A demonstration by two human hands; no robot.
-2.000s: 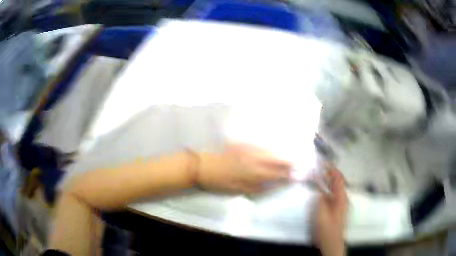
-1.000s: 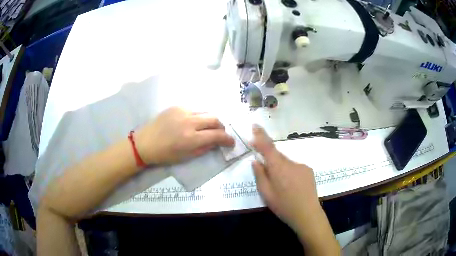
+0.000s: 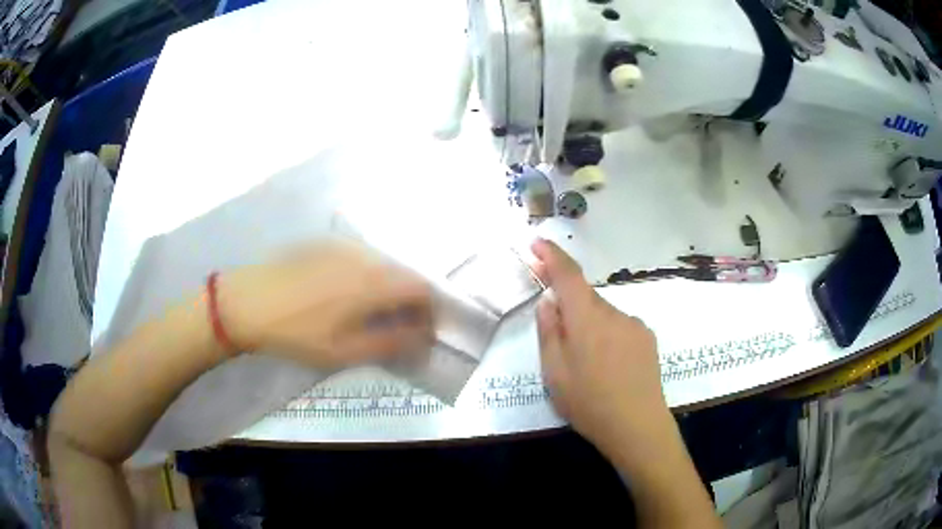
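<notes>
A large light grey garment panel [image 3: 222, 232] lies on the white table left of the needle. A smaller folded grey-white piece [image 3: 477, 320] lies at its right end, between my hands. My right hand [image 3: 594, 341] pinches the right corner of this piece between thumb and forefinger. My left hand [image 3: 356, 310], with a red cord at the wrist, is motion-blurred over the panel left of the folded piece; whether its fingers hold cloth cannot be told. The sewing machine head [image 3: 651, 62] stands behind, its presser foot [image 3: 532, 191] just beyond my right fingertips.
Pink-handled snips [image 3: 739, 270] lie on the machine bed right of my right hand. A black phone [image 3: 857, 279] lies farther right. A printed ruler [image 3: 713, 356] runs along the front edge. Grey cloth bundles [image 3: 862, 444] hang below at right; more cloth [image 3: 67, 258] is at left.
My left hand has moved left, off the folded piece, which now shows more of its folds. My right hand still pinches the corner, slightly farther right. The view has shifted slightly.
</notes>
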